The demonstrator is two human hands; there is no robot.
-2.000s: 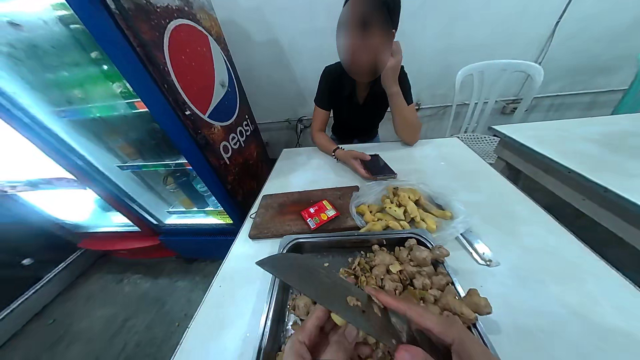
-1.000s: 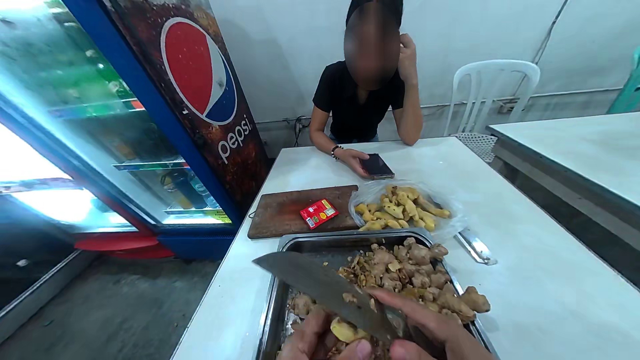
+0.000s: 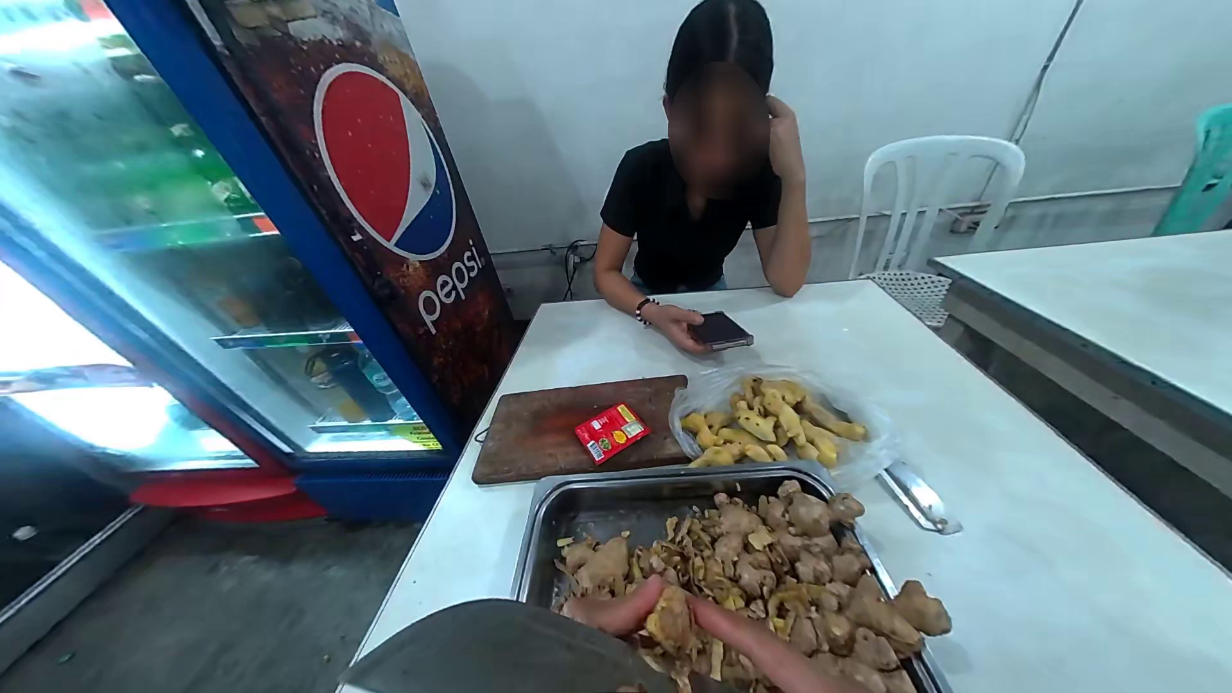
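Over a metal tray of unpeeled ginger roots and peelings, my left hand holds a partly peeled piece of ginger by its fingertips. A wide knife blade fills the lower left foreground, its handle out of sight. My right hand reaches in from the lower right with a finger against the ginger; its grip on the knife is mostly hidden. Beyond the tray, peeled yellow ginger lies in a clear plastic bag.
A wooden cutting board bears a red packet. A metal utensil lies right of the bag. Across the white table, a person holds a phone. A Pepsi refrigerator stands at left.
The knife blade has moved down and nearer the camera, now in the lower left. The held ginger shows in a different position between my fingers. The seated person's head has tilted down.
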